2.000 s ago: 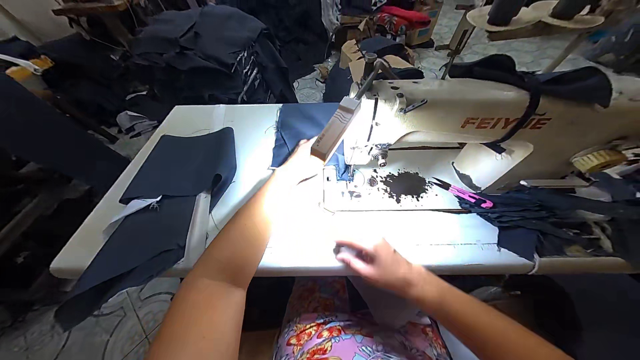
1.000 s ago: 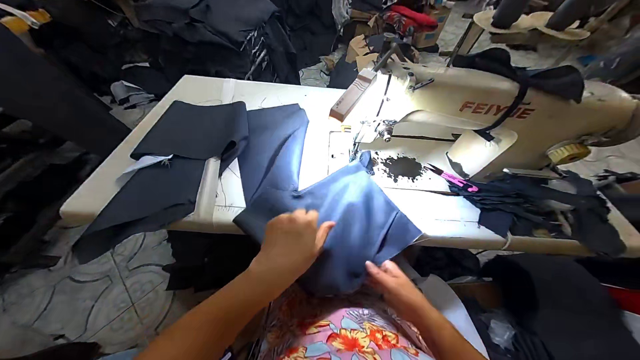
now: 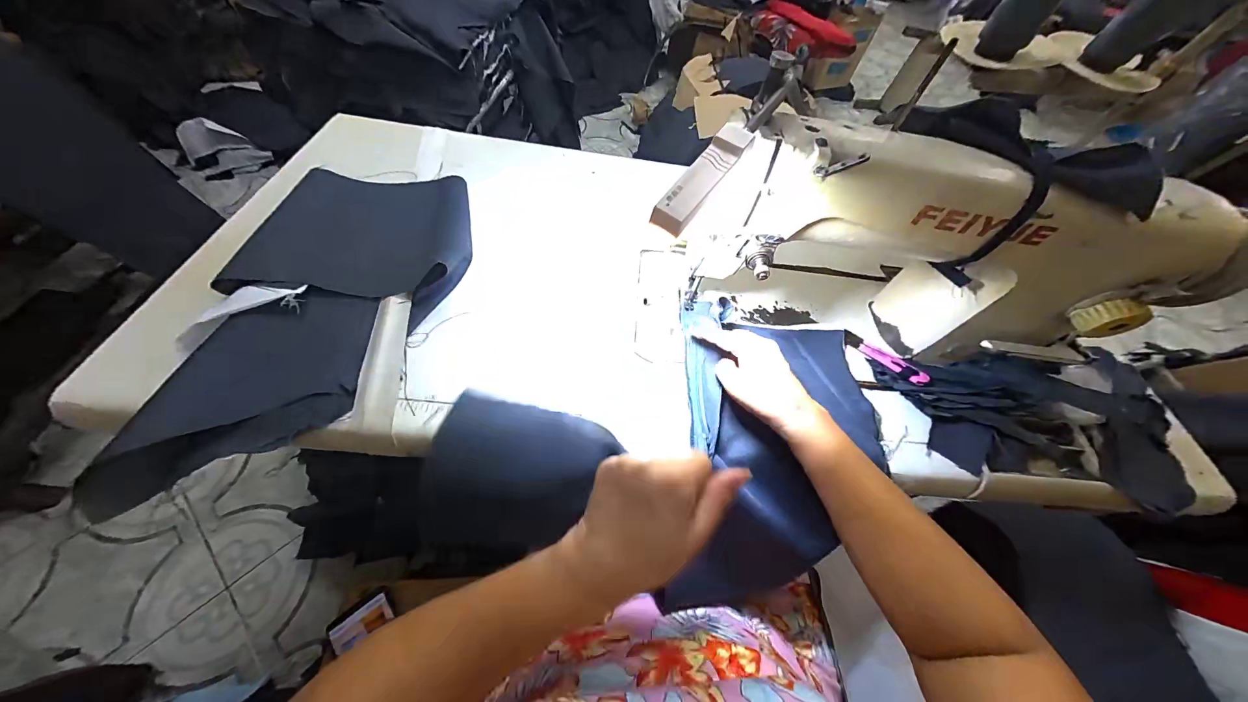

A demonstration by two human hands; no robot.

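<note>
A dark blue fabric piece lies partly on the sewing table and hangs over its front edge, its upper end by the presser foot of the industrial sewing machine. My right hand rests on the fabric just below the foot, fingers toward the needle area. Closed around the fabric near the table's front edge is my left hand; a blurred flap of cloth spreads to its left. A light blue strip runs along the fabric's left edge. Whether the needle is down cannot be seen.
Another folded dark fabric piece lies on the left of the white table. Pink-handled snips and dark fabric scraps are right of the work. A box-shaped lamp is fixed at the machine head. Fabric heaps surround the table.
The blue fabric, spread over the table's front edge a second ago, now has its upper end by the presser foot. My right hand has moved up onto it near the foot.
</note>
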